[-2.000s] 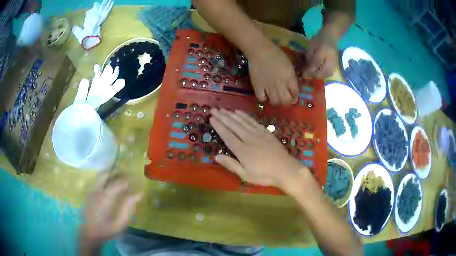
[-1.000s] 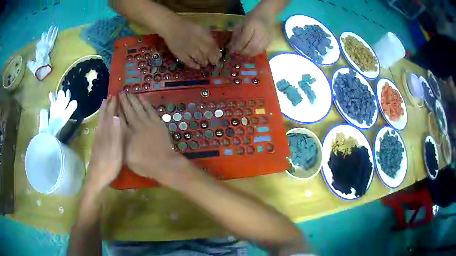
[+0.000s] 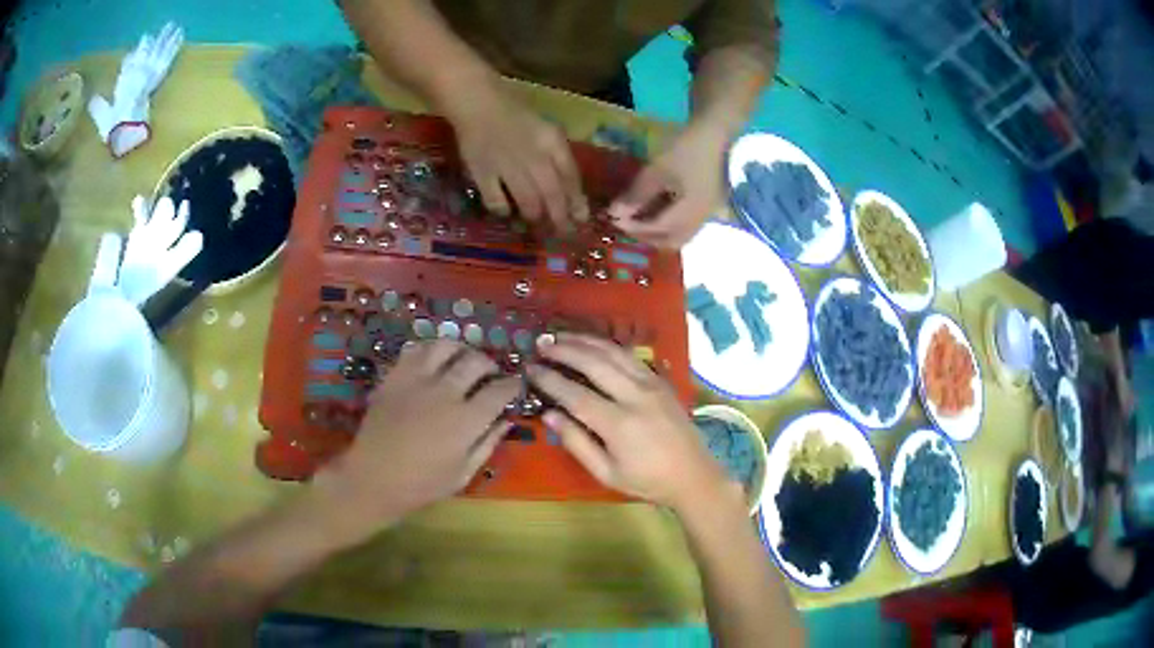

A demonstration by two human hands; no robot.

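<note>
The orange-red keyboard loading tray (image 3: pixel 294 380) lies in front of me with two key-hole layouts. My left hand (image 3: pixel 437 411) and my right hand (image 3: pixel 620 411) both rest palm down on the nearer layout, fingers spread and fingertips close together near its middle. Round key pieces (image 3: pixel 463 308) show in holes above my fingers; some look pale, others dark or shiny-rimmed. My palms hide part of the lower rows. Whether a small piece is under my fingertips cannot be seen; no held piece shows.
Another person's hands (image 3: pixel 525 165) work on the far layout. White plates of blue-grey (image 3: pixel 863 352), yellow, orange (image 3: pixel 949 375), teal and black pieces stand right. A white cup (image 3: pixel 101 380), white gloves (image 3: pixel 158 253) and a round dish of black pieces (image 3: pixel 228 209) are left.
My left hand has moved right from the tray's left side, and my right hand has also moved right. They are now apart, over the nearer layout's middle. The view has shifted.
</note>
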